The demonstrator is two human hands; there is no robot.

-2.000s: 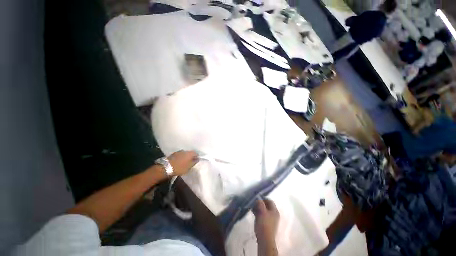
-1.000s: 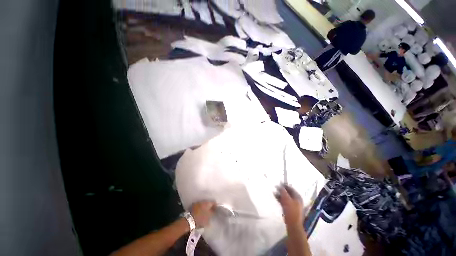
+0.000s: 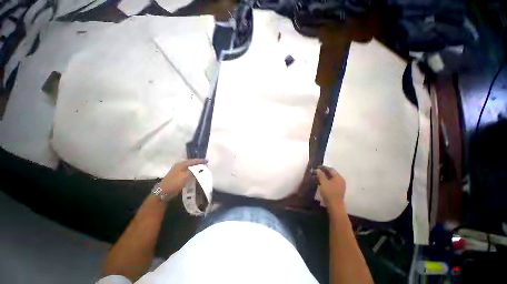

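My left hand [image 3: 180,176] holds a looped white tape measure with dark marks [image 3: 195,191] at the near edge, in the gap between the left and middle cut panels. My right hand [image 3: 330,186] is at the near left corner of the right cut panel [image 3: 369,133], fingers bent together on its edge; what is between them is too blurred to tell. The middle cut panel [image 3: 261,122] lies between my hands. The left cut panel [image 3: 122,105] lies beyond my left hand.
A brown-grey block [image 3: 51,83] lies at the far left. Small dark scraps [image 3: 289,60] lie on the middle panel. A dark fabric heap [image 3: 383,19] is at the back. A long white strip [image 3: 422,166] and a rail end with yellow and red parts [image 3: 435,267] are at right.
My view has turned and moved right along the table. My hands have gone from the left panel to the near edges around the middle panel, wide apart. The tape loop hangs from my left hand.
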